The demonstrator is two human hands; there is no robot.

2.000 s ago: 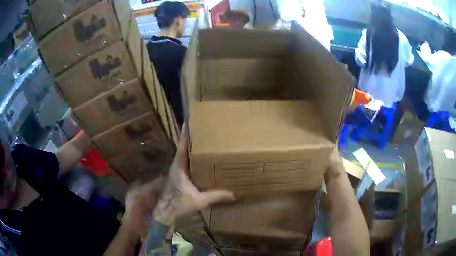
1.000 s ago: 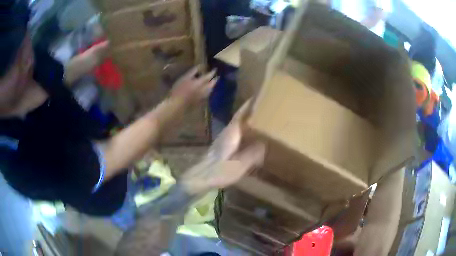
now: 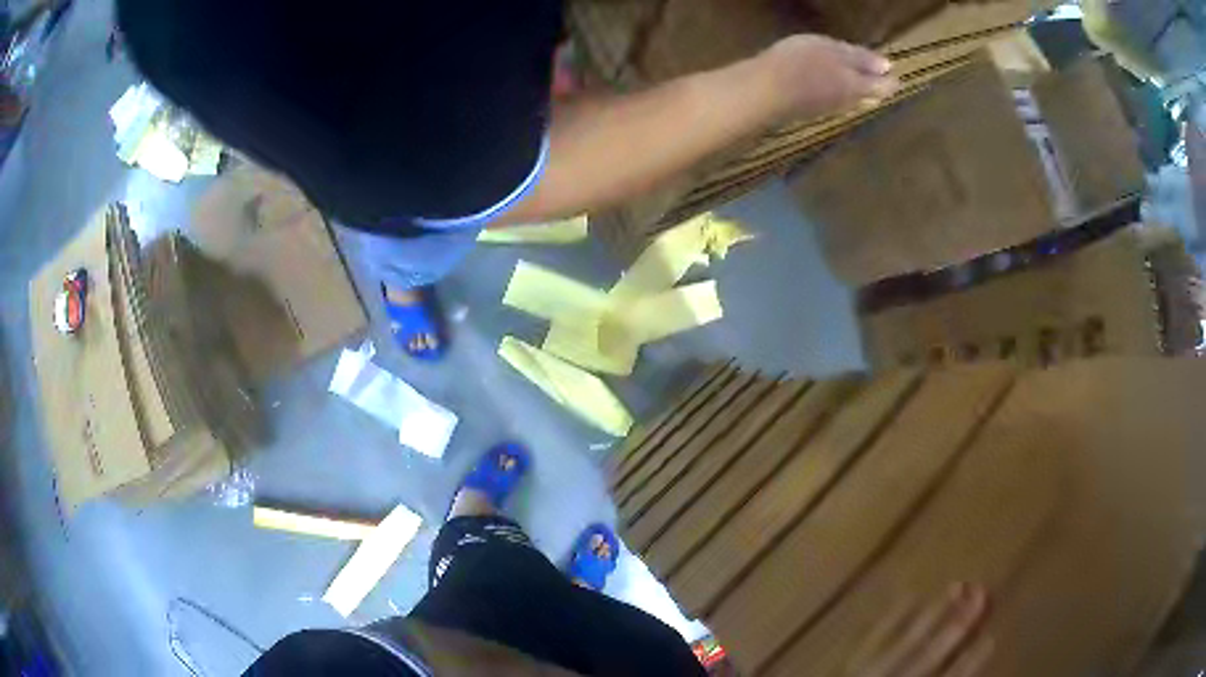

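A tall stack of brown cartons runs from the centre to the lower right, tilted in the view, with dark seams between them. My right hand is at the bottom edge, blurred and partly cut off. Its fingers lie spread on the side of the stack, and no grip shows. My left hand is out of the picture. The open carton's inside is not visible.
A person in a black shirt stands ahead, a hand on other cartons. Flat cartons at left bear a small orange-red tool. Yellow paper strips and white strips lie on the floor. More cartons stand upper right.
The view has swung down to the floor and my feet. The open carton held between my hands has left view as such. My left hand has gone out of the picture.
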